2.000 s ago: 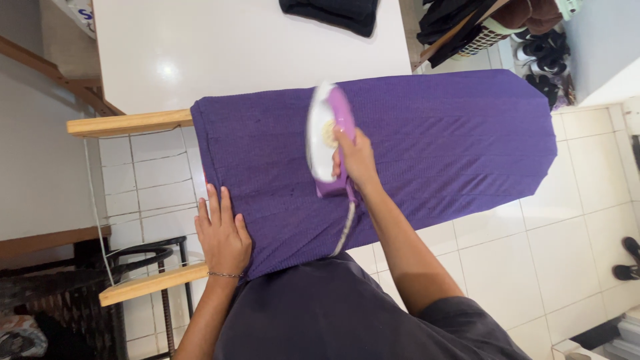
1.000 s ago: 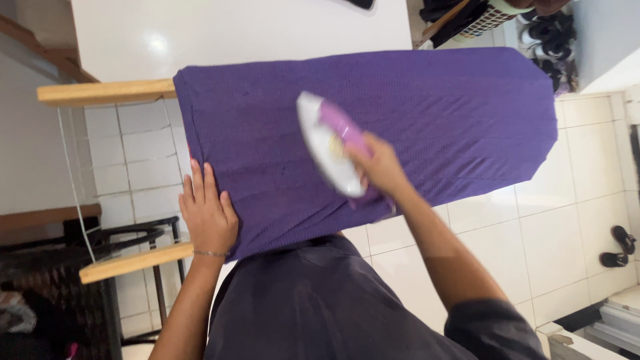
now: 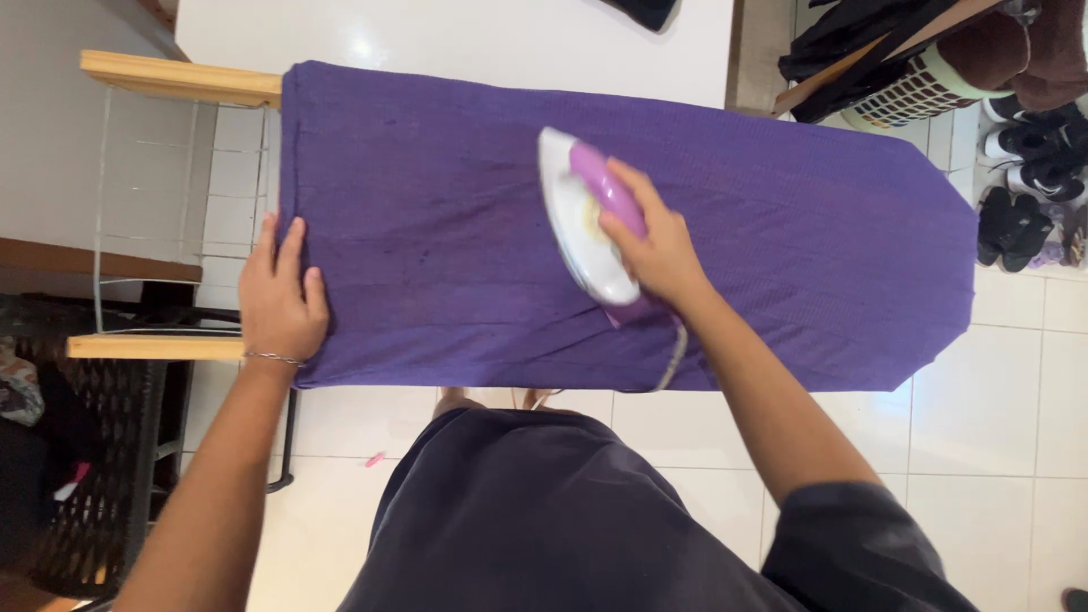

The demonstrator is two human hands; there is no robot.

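Purple cloth (image 3: 425, 255) lies spread over an ironing board, with some creases near its middle. My right hand (image 3: 650, 234) grips the handle of a white and purple clothes iron (image 3: 586, 221), whose pointed tip faces up and to the left over the cloth. The iron's underside is hidden, so contact with the cloth cannot be told. From the iron's rear a cord (image 3: 676, 361) hangs toward the near edge of the board. My left hand (image 3: 285, 297) rests flat on the cloth's left edge, fingers apart, holding nothing.
Beyond the board stands a white table (image 3: 476, 38) with a dark folded item (image 3: 643, 10) on it. Wooden rails (image 3: 183, 78) and a wire rack (image 3: 183, 195) extend at left, above a black basket (image 3: 93, 476). A light green laundry basket (image 3: 914, 93) and shoes (image 3: 1033, 149) are at upper right.
The iron, upright in view two seconds ago, is now tilted with its tip to the upper left, still in my right hand. My left hand stays at the cloth's left edge.
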